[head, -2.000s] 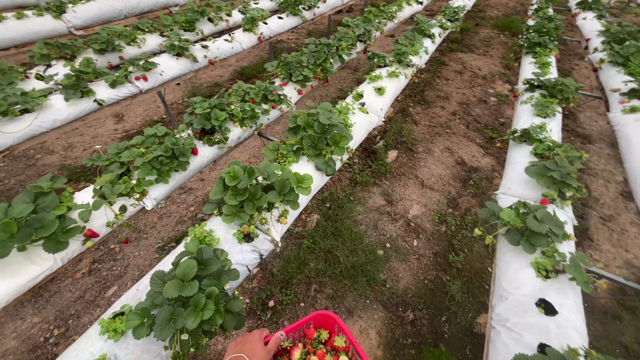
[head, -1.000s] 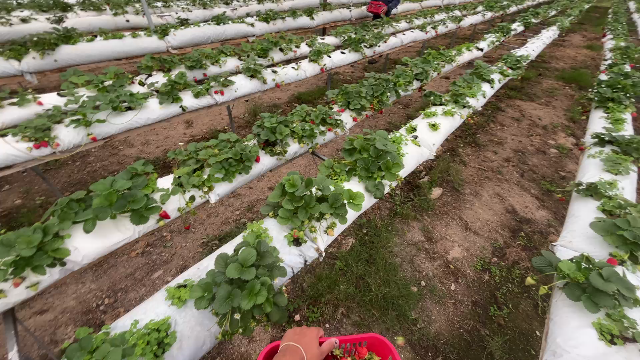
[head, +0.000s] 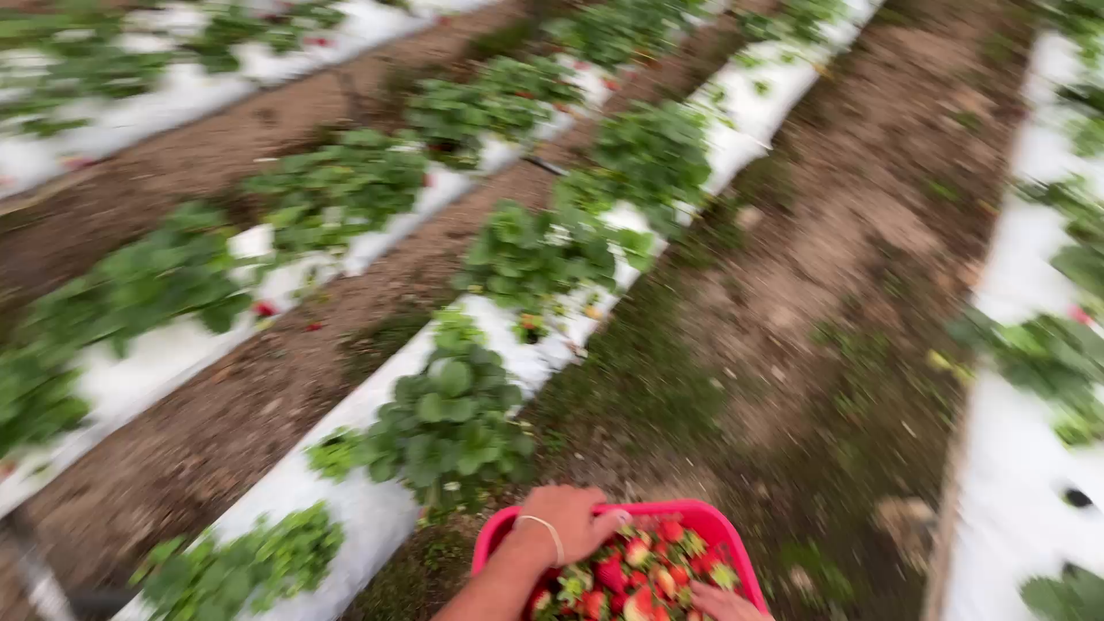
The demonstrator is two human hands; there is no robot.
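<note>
A red plastic basket [head: 740,552] of strawberries [head: 638,573] is at the bottom centre. My left hand [head: 565,522], with a thin pale band at the wrist, holds its far left rim, the thumb reaching over the inside. At the basket's lower right, the fingers of my right hand [head: 724,602] lie over the fruit; most of that hand is cut off by the frame edge, and whether it grips a berry cannot be told. Just beyond the basket to the left grows a leafy strawberry plant [head: 453,405].
Raised rows under white plastic sheeting [head: 358,509] run diagonally on the left, with strawberry plants and some red fruit. Another white-covered row [head: 1026,483] stands at the right. A soil path [head: 793,302] with grass patches runs between. A metal bar [head: 39,573] is at the lower left.
My right hand has come into view over the strawberries. My left hand stays at the basket's rim, and more of the basket shows. The view has tilted downward.
</note>
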